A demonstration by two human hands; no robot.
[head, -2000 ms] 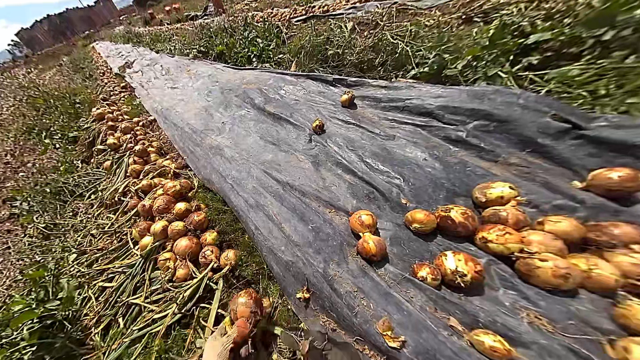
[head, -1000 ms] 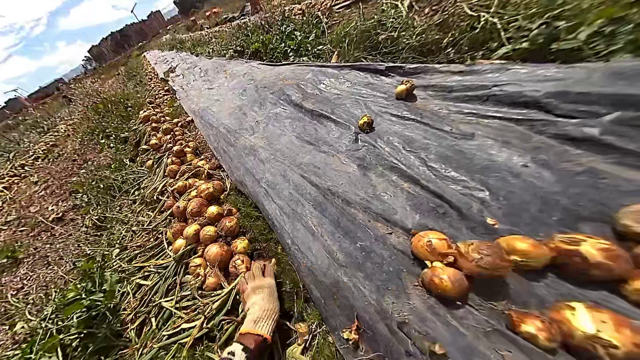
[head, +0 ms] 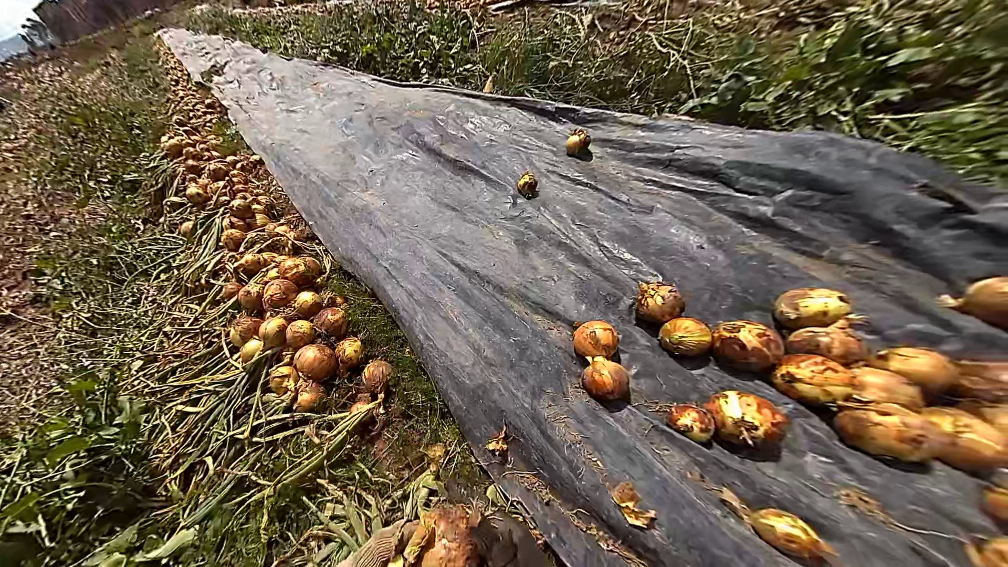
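At the bottom edge, my left hand (head: 382, 546), in a pale knit glove, is partly in view and holds an onion (head: 450, 537) with dry skin. Right beside this onion is a dark blurred shape; whether it is my right hand cannot be told. Onions with long dried leaves lie in a row (head: 315, 362) on the ground at the left. On the dark plastic sheet (head: 472, 276) rest many loose onions (head: 746, 346), mostly toward the right, with a pair (head: 605, 378) nearer the middle and two small ones (head: 578, 142) farther up.
Cut leaves (head: 228, 409) and weeds cover the ground left of the sheet. Bits of dry onion skin (head: 632, 504) lie on its near part. Green plants (head: 850, 87) grow along its far edge. The onion row runs into the distance beside the sheet.
A second ago my gloved left hand reached to the near end of the onion row; now it is at the bottom edge with an onion. The view has shifted.
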